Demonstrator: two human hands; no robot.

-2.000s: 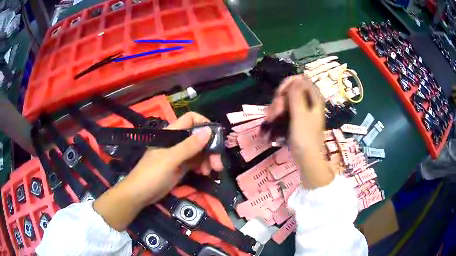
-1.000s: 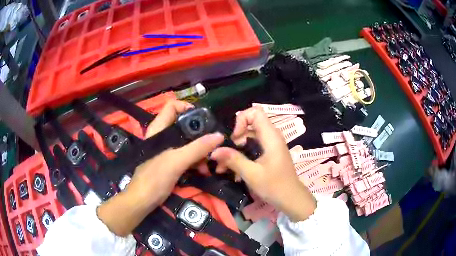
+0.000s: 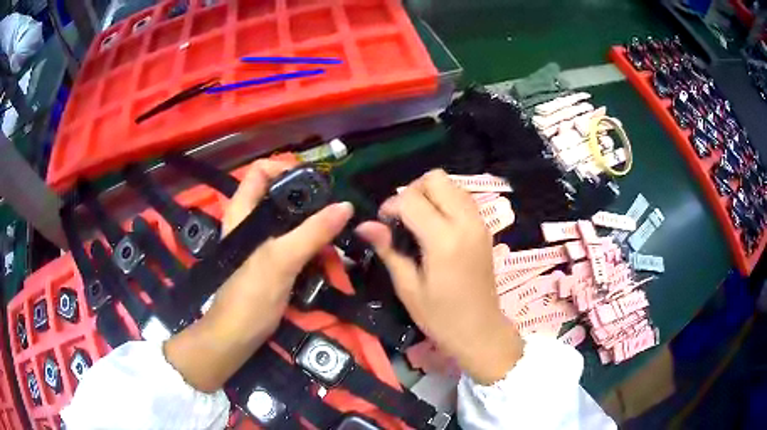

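Observation:
My left hand (image 3: pixel 261 260) holds a smartwatch body (image 3: pixel 300 193) between thumb and fingers, its round sensor facing up. A black strap runs from the body down and left, partly hidden by the hand. My right hand (image 3: pixel 450 269) is just right of the body, thumb and fingers pinched on a dark strap piece (image 3: pixel 405 238) that is blurred and partly hidden. Whether this piece touches the watch body is unclear. Strapped smartwatches (image 3: pixel 323 359) lie in overlapping rows over the near red tray (image 3: pixel 341 322).
A raised red pocket tray (image 3: pixel 362 71) holds dark tweezers (image 3: pixel 177 101) and two blue sticks (image 3: pixel 273 79). Right of my hands are a black strap heap (image 3: pixel 505 159), pink straps (image 3: pixel 601 290), cream straps (image 3: pixel 572 126), a yellow ring (image 3: pixel 609 146) and grey straps (image 3: pixel 646 228). Another red tray (image 3: pixel 673 138) stands far right.
Two seconds ago my right hand was over the strap heap; it has come in beside the watch body. Since one second ago, the body has moved slightly left and tilted, and the hands are slightly farther apart.

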